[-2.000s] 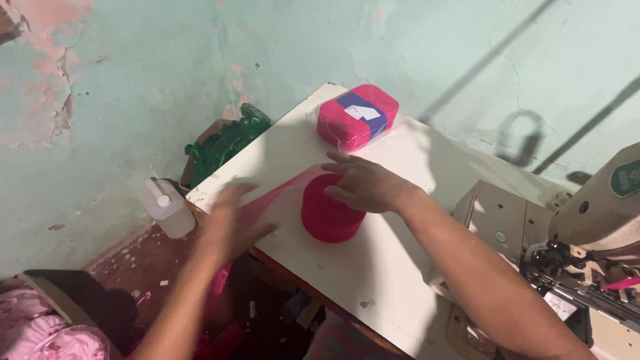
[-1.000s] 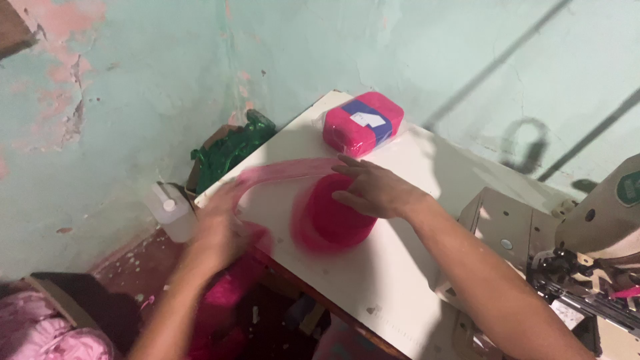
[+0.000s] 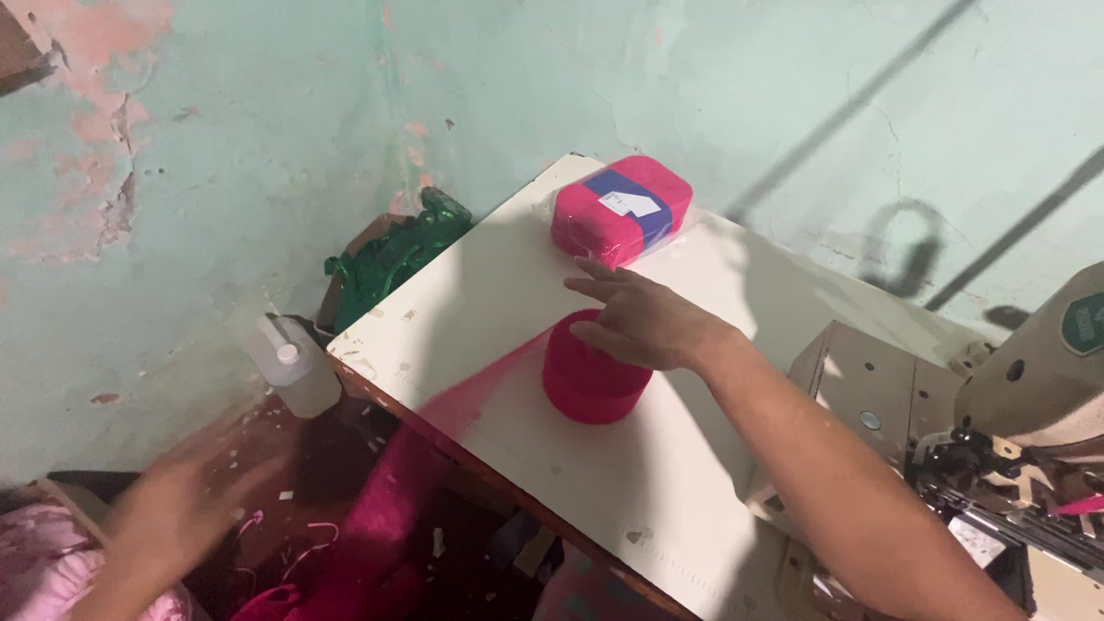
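Note:
A roll of magenta tulle or similar sheer fabric point(image 3: 597, 388) stands upright on the white tabletop. My right hand point(image 3: 634, 319) lies over its top, fingers spread toward the back. From the roll's left side a sheer magenta strip point(image 3: 457, 405) runs over the table's front edge and down toward the floor. My left hand point(image 3: 203, 504), badly blurred, is off the table at the lower left; whether it holds anything cannot be told. Behind the roll lies a plastic-wrapped pink pack point(image 3: 604, 220) with a blue band and a white label.
An industrial sewing machine point(image 3: 1026, 388) stands on the right. Left of the white table point(image 3: 517, 259) are a box of shiny green material point(image 3: 388, 259) and a translucent plastic jug point(image 3: 302, 379). Pink fabric point(image 3: 52, 561) fills a container at lower left. A peeling wall rises behind.
My left hand has moved away from the table, down and to the left. The magenta strip, earlier spread higher across the tabletop, now slants down over the edge. My right hand stays at the roll.

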